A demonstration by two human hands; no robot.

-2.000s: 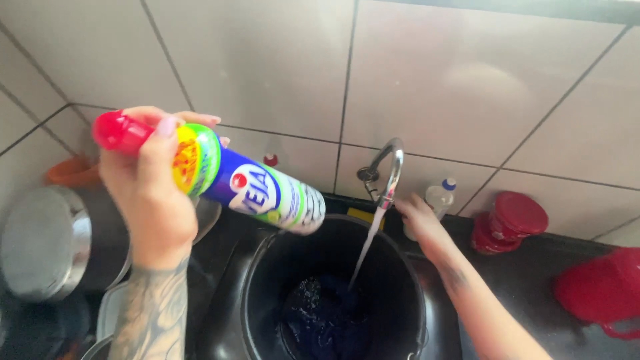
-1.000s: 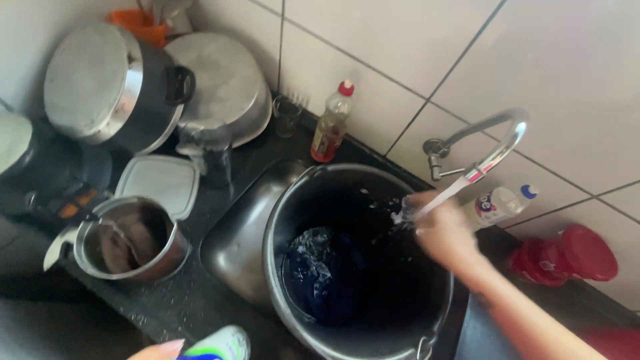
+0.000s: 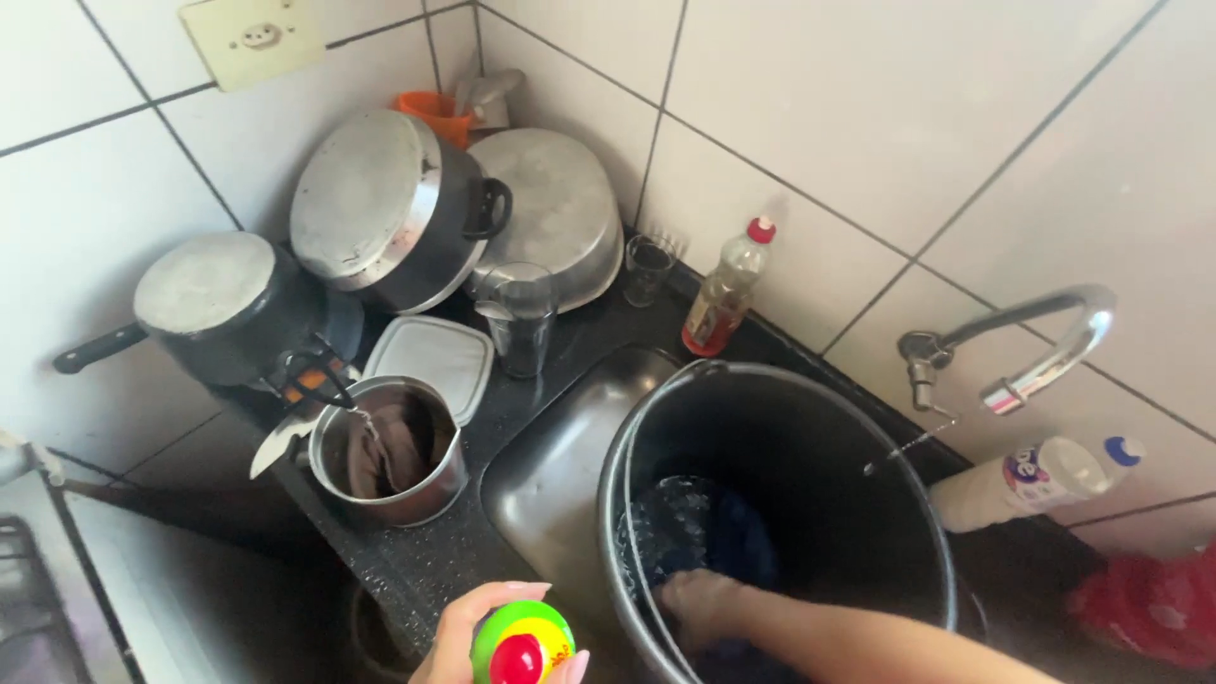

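Observation:
My left hand (image 3: 465, 632), at the bottom edge, is wrapped round a Veja cleaner bottle (image 3: 525, 638), whose red cap points up at me. My right hand (image 3: 698, 603) reaches down inside a big black bucket (image 3: 788, 380) and touches the dark, bubbly water (image 3: 703, 522); its fingers are hidden, so I cannot tell whether they hold anything. The bucket stands in the steel sink (image 3: 579, 427). Above its right side the chrome faucet (image 3: 1045, 313) shows no stream from its spout, only a thin trickle near the tap handle.
Upturned pots (image 3: 366, 199) and a saucepan (image 3: 209, 285) lean in the left corner. An open metal pot (image 3: 389, 451), a plastic lid (image 3: 432, 356), a glass (image 3: 521, 318) and a red-capped bottle (image 3: 727, 290) stand left and behind. A blue-capped bottle (image 3: 1035, 480) and red containers (image 3: 1154, 603) are at right.
My right hand has left the faucet and gone down into the bucket. The water stream has stopped. My left hand has lowered the cleaner bottle. The view has swung left.

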